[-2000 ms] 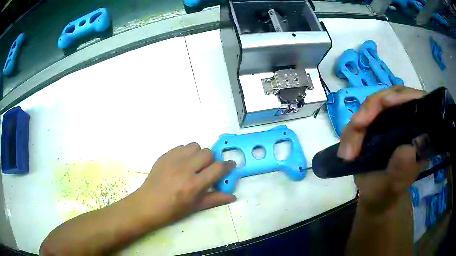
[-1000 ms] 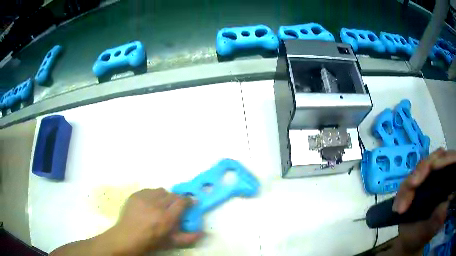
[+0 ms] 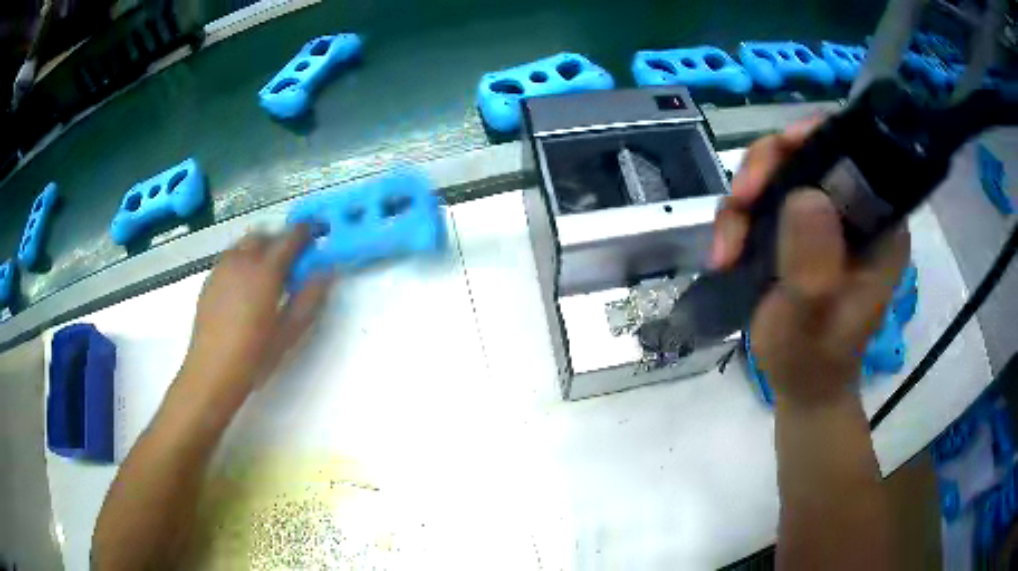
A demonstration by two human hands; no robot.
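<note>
My left hand [image 3: 255,303] grips the left end of a light-blue controller housing [image 3: 373,223], blurred, at the bench's back edge beside the conveyor rail. My right hand [image 3: 815,262] is closed around the black electric screwdriver [image 3: 726,292]. The screwdriver's nose points down-left at the silver pick-up mechanism on the front of the grey screw feeder [image 3: 631,240]. The bit and any screw on it are too unclear to make out. Stacked housings [image 3: 890,335] lie right of the feeder, partly hidden by my right hand.
The green conveyor [image 3: 413,73] runs across the back behind a metal rail, carrying several blue housings. A dark-blue open bin [image 3: 82,393] stands at the far left. Specks lie on the yellowish bench patch [image 3: 285,507]. The black cord [image 3: 949,329] hangs at the right; more housings [image 3: 982,463] are low right.
My left hand has carried the housing from the front of the bench back to the conveyor rail. My right hand has moved the screwdriver from the right side to the feeder's front.
</note>
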